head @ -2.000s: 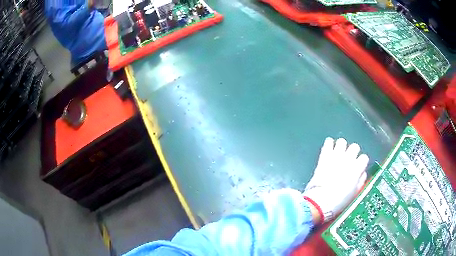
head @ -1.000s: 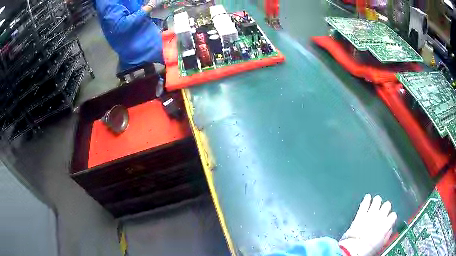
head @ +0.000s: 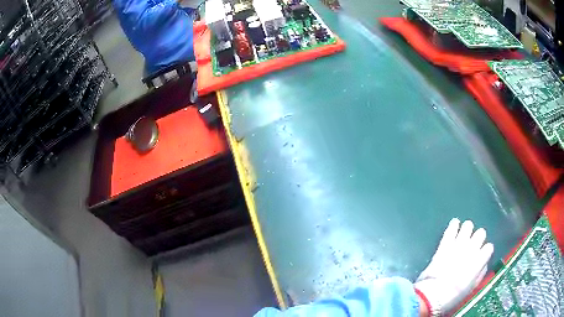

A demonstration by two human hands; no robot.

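My left hand (head: 459, 263), in a white glove with a red cuff, lies palm down at the lower right. Its fingers are slightly apart and it holds nothing. It rests on the green bench top (head: 371, 167), beside the edge of a large green circuit board (head: 525, 285) cut off by the lower right corner. Whether the hand touches that board is not clear. My right hand is not in view.
A board with tall parts (head: 260, 31) sits on a red tray (head: 272, 65) at the far end. More boards (head: 535, 99) on red trays line the right. A dark crate (head: 167, 210) holds a brown round object (head: 143, 134). A person's blue sleeve (head: 158, 31) shows behind.
Since the oldest frame the view has swung, so the bench and crate sit further right and my hand lower right. Over the last second the view shifts slightly; my hand stays open beside the board.
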